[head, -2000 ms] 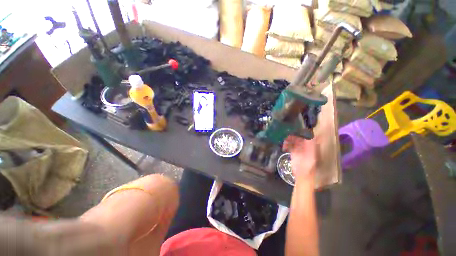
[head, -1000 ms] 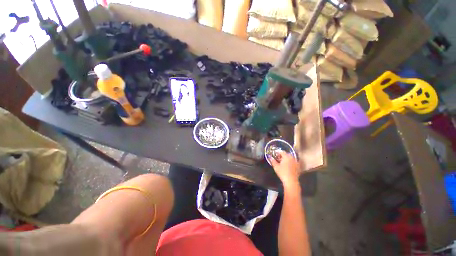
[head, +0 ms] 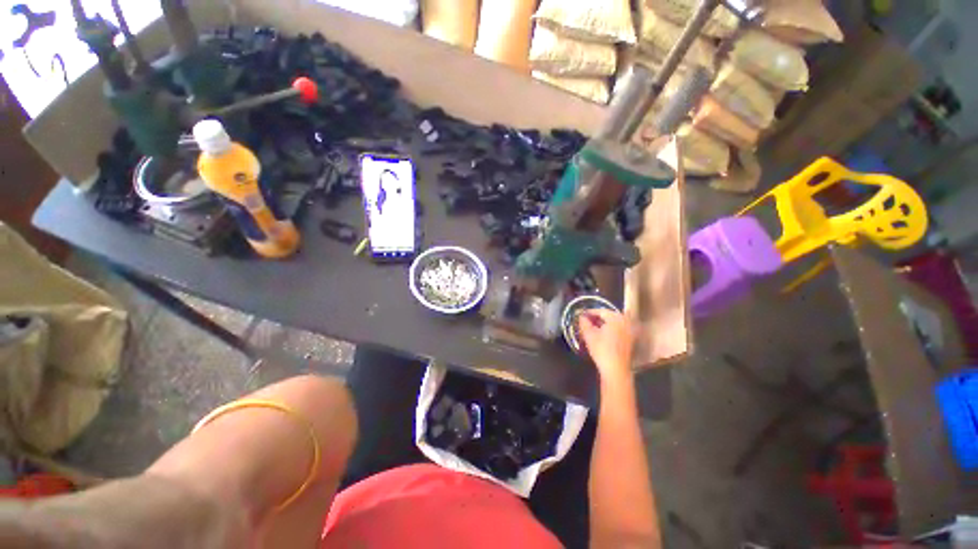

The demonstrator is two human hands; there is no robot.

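My right hand [head: 606, 335] is over the right metal-rimmed bowl [head: 572, 311], fingers pointing down into it; whether they grip anything is hidden. The left bowl [head: 448, 281] holds a heap of small silvery pins. Between the bowls, a greyish fixture [head: 522, 315] sits at the base of the green press [head: 579, 220]. My left arm, with a yellow band, is large at the lower left; its rounded end shows near my left hand [head: 313, 413], but no fingers can be made out.
Black plastic parts [head: 488, 172] lie piled across the table back, edged by brown board [head: 660, 281]. A lit smartphone [head: 389, 209] and orange bottle [head: 245, 198] stand left. A second press with a red knob [head: 306, 89] is far left. A white sack [head: 528, 477] of black parts hangs below.
My right hand came from beside the press base down to the right bowl and has stayed there, shifting slightly. The camera view has shifted. The bowls and bottle stay in place.
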